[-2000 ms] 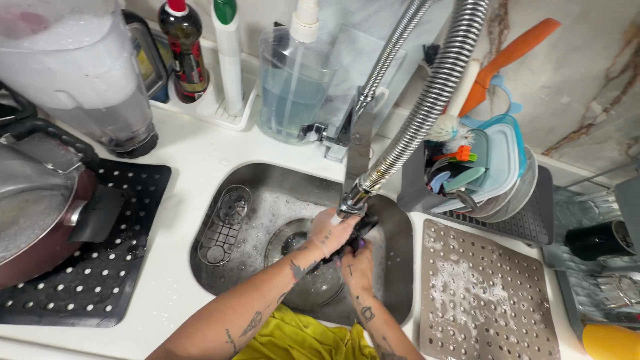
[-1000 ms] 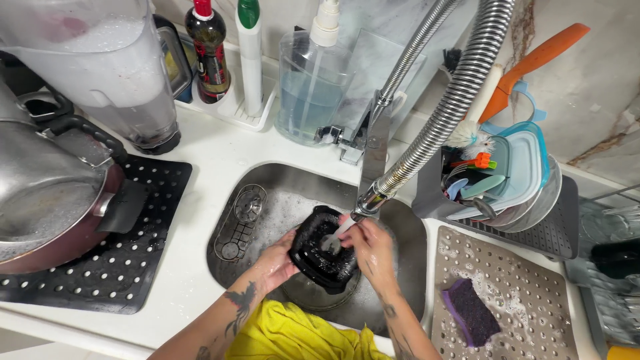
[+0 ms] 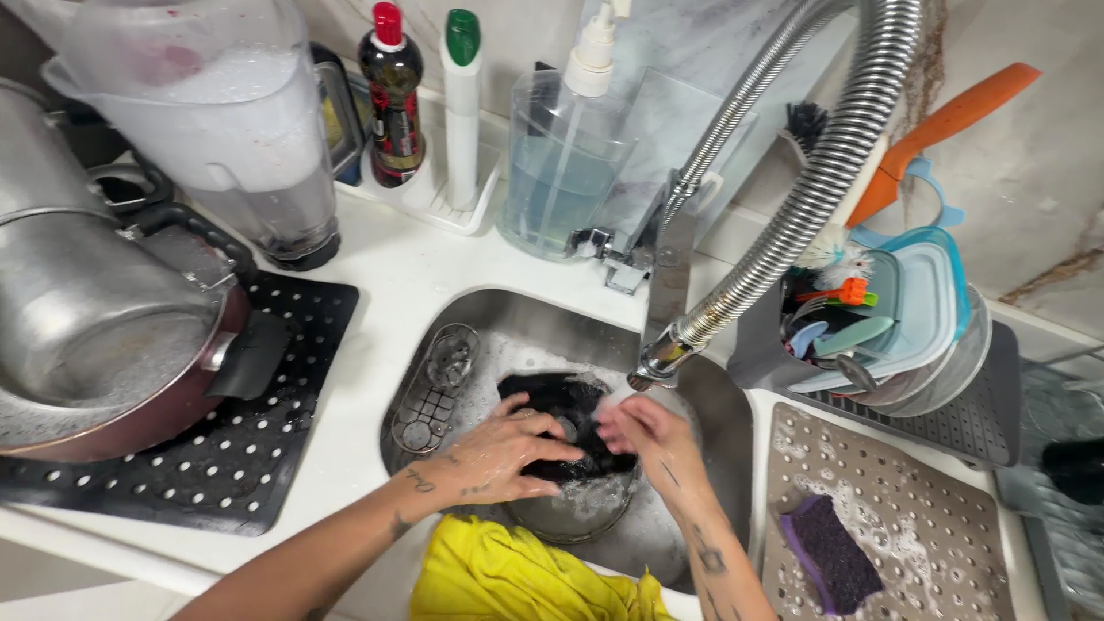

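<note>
In the steel sink (image 3: 509,315), a black dish-like piece (image 3: 552,405) lies under the water from the spring-hose faucet (image 3: 660,362). My left hand (image 3: 509,448) rests over its left part with spread fingers; whether it grips the rim I cannot tell. At the piece's right side, under the spout, is my right hand (image 3: 642,431), blurred, its fingers bent in the water. Below the piece sits a round clear or metal vessel (image 3: 578,513) holding water. A purple sponge (image 3: 831,554) lies on the beige perforated mat (image 3: 940,517) at the right. A yellow cloth (image 3: 526,578) hangs at the sink's front edge.
A wire caddy (image 3: 427,405) is at the sink's left wall. Farther left, a purple-red pot (image 3: 164,405) sits on a black mat (image 3: 302,431) beside a blender jar (image 3: 250,129). Behind stand a soap dispenser (image 3: 561,181) and bottles; a dish rack (image 3: 768,336) holds utensils and containers.
The black piece, held up by both hands a second ago, is now lower in the sink. The purple sponge, not seen on the beige mat two seconds ago, lies there now.
</note>
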